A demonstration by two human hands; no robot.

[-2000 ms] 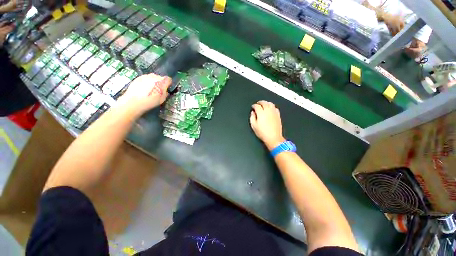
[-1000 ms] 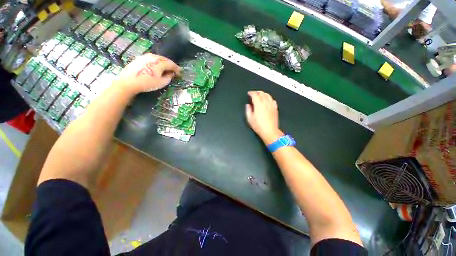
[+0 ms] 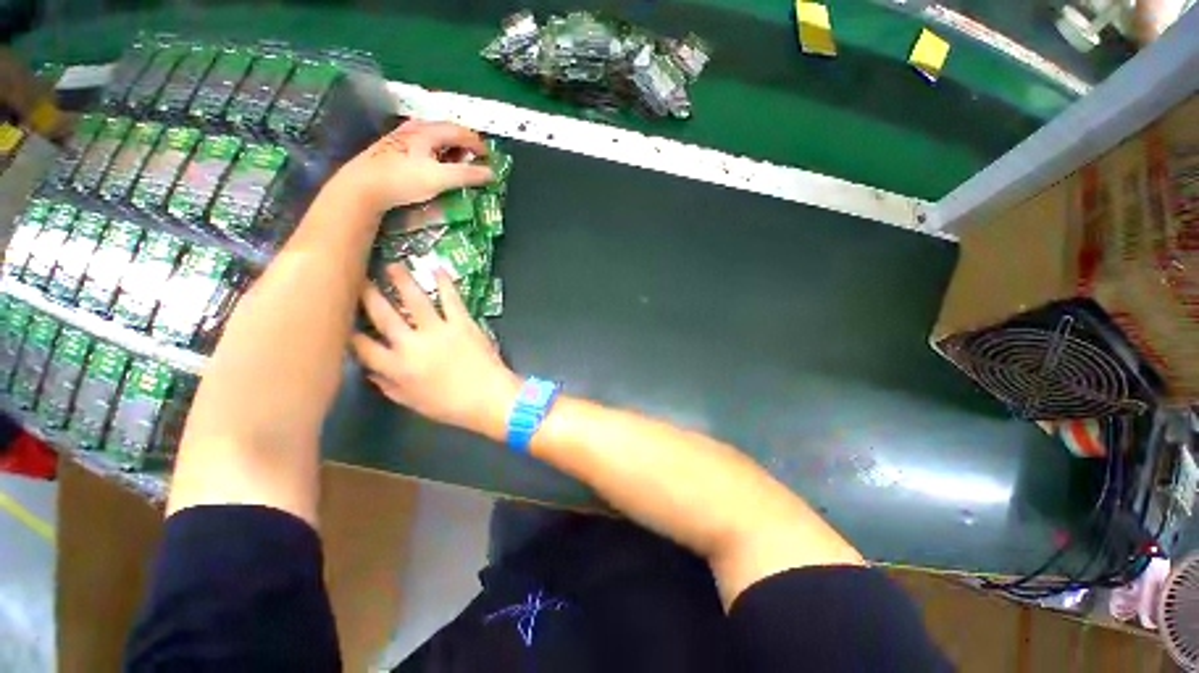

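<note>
A loose pile of green and silver circuit boards [image 3: 451, 234] lies on the dark green mat beside the blister tray. My left hand [image 3: 427, 164] rests over the pile's far end, fingers curled down at the boards; its fingertips are partly hidden. My right hand [image 3: 434, 348], with a blue wristband [image 3: 530, 412], lies on the pile's near end, fingers spread over the boards. I cannot tell whether either hand grips a board. The clear blister tray [image 3: 197, 358] at the left holds rows of boards.
A heap of boards [image 3: 598, 59] lies on the green conveyor belt [image 3: 763, 112] past a white rail [image 3: 684, 161]. Yellow markers [image 3: 815, 26] stand on the belt. A fan with round grille [image 3: 1052, 362], a cardboard box [image 3: 1026, 256], cables [image 3: 1098, 579] and a pink fan [image 3: 1183, 611] are at the right.
My right hand has moved left from the mat onto the board pile. My left hand stays at the pile's far end. The view has turned, so the belt heap appears further up and left.
</note>
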